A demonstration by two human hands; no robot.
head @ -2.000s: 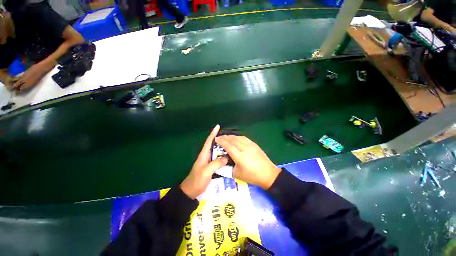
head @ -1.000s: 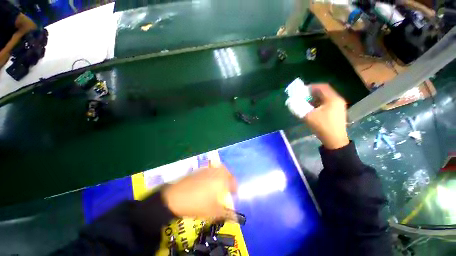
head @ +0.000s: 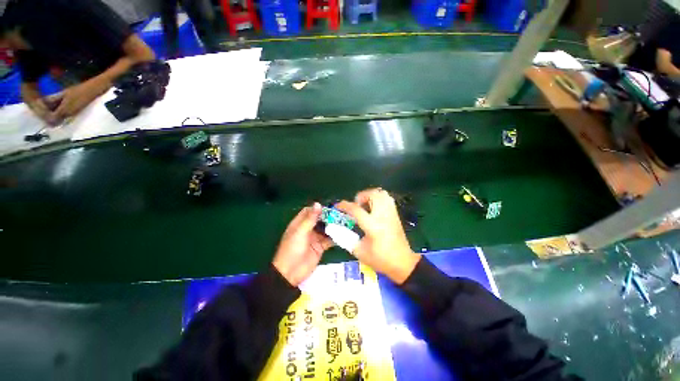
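Note:
A small green circuit board [head: 337, 216] is held between both hands above the near side of the belt. My left hand [head: 300, 247] grips its left end, with a dark part beneath that may be a black housing. My right hand [head: 382, 237] touches the board's right side and holds a white piece [head: 342, 237] just below the board. The fingers hide much of the unit. A blue and yellow printed mat [head: 328, 327] lies under my forearms.
The green belt [head: 134, 223] runs sideways, with loose boards [head: 493, 209] and dark parts on it. A coworker [head: 82, 59] sits at upper left by a black heap [head: 142, 89] on a white sheet [head: 216, 85]. A wooden-topped station [head: 596, 141] and slanted beam stand right.
My hands were apart, the right one out to the right with the white piece, the left low over the black pile. Now they meet at a green board. The view has shifted too.

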